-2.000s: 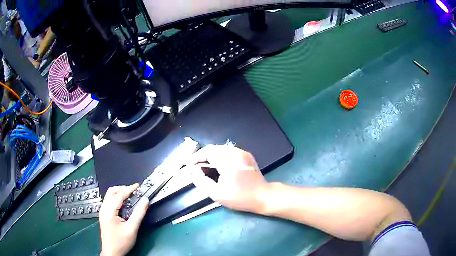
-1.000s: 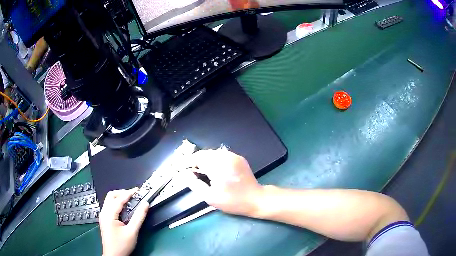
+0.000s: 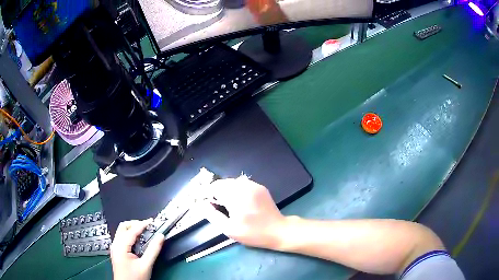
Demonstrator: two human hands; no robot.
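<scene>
A narrow strip fixture (image 3: 189,191) lies slanted over the black base plate (image 3: 262,147) and glares white under the lamp. My left hand (image 3: 134,249) grips its near dark end between thumb and fingers. My right hand (image 3: 246,210) is bent over the far part of the strip, with fingers pinched as around a tool. A thin dark pointed stick (image 3: 176,220) lies along the strip near my left thumb. The glare hides the fingertips and the small parts there.
The microscope (image 3: 109,104) stands over the base, with a keyboard (image 3: 210,82) and monitor behind. Several strips (image 3: 85,235) lie left on the mat. A pale strip (image 3: 210,249) lies at the base's front edge. An orange-red dish (image 3: 371,123), short rod (image 3: 452,81) and dark strip (image 3: 427,32) lie right.
The whole view has shifted a little, showing more of the monitor, whose picture now shows a magnified round shape. Both hands keep nearly the same place on the strip.
</scene>
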